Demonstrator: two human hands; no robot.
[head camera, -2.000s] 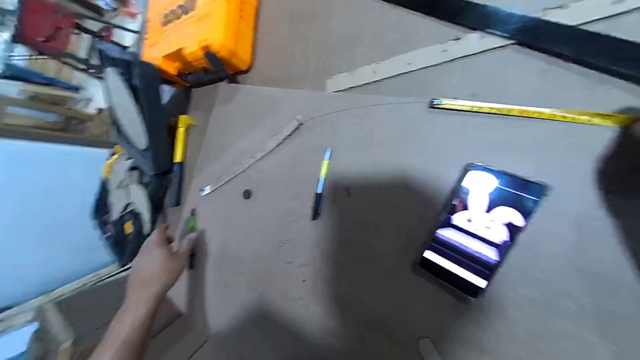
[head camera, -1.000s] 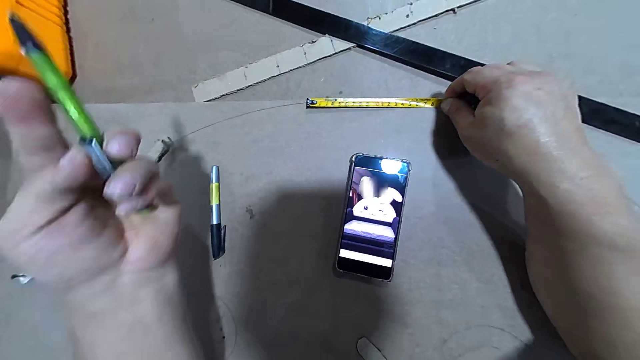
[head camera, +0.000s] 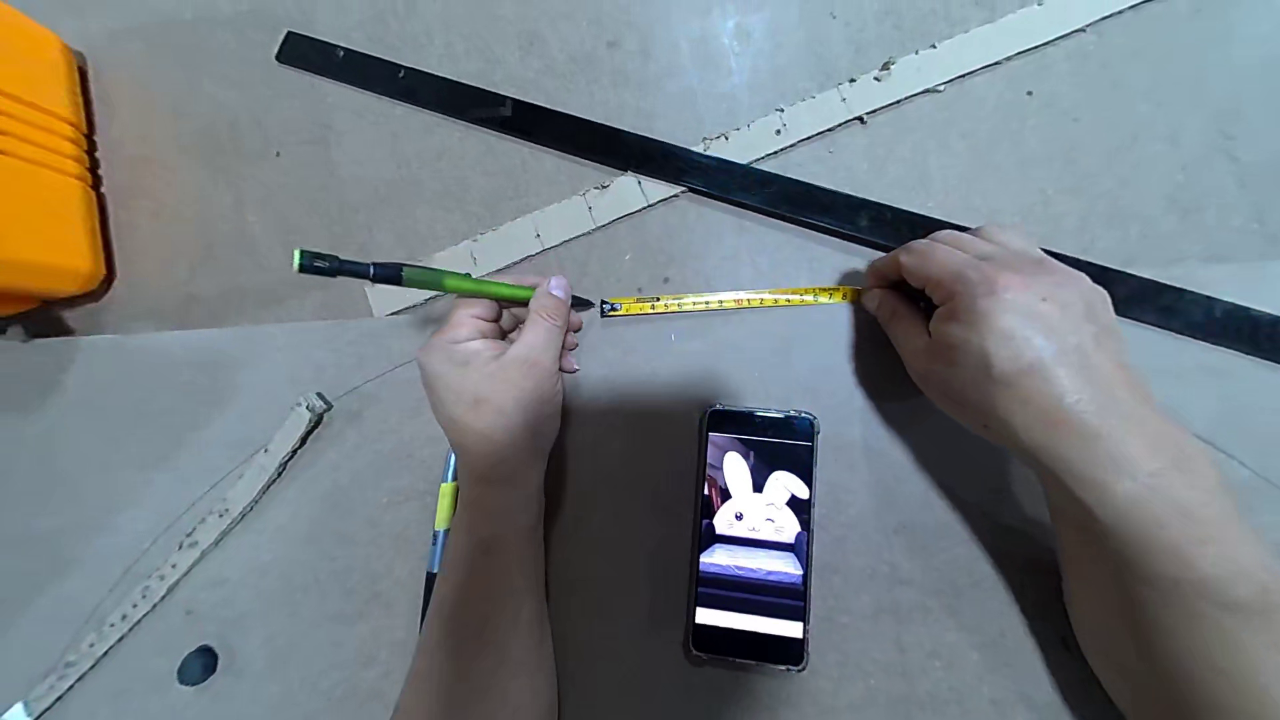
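My left hand holds a green and black mechanical pencil, its tip beside the hooked end of a yellow tape measure blade. The blade lies across the brown board, near its upper edge. At the blade's right end, my right hand pinches it between thumb and fingers; the tape's case is not visible. Below the blade lies a smartphone with a white bunny-shaped headboard picture on its lit screen. A silver and yellow marker is partly hidden under my left forearm.
A long black metal bar crosses a pale, rough-edged strip above the blade. An orange case stands at upper left. Another thin strip and a dark round piece lie at lower left. A curved line is drawn on the board.
My left hand, first at the far left by the pencil, then raised with it, is now down beside the tape's hooked end. My right hand still grips the blade. The view has shifted.
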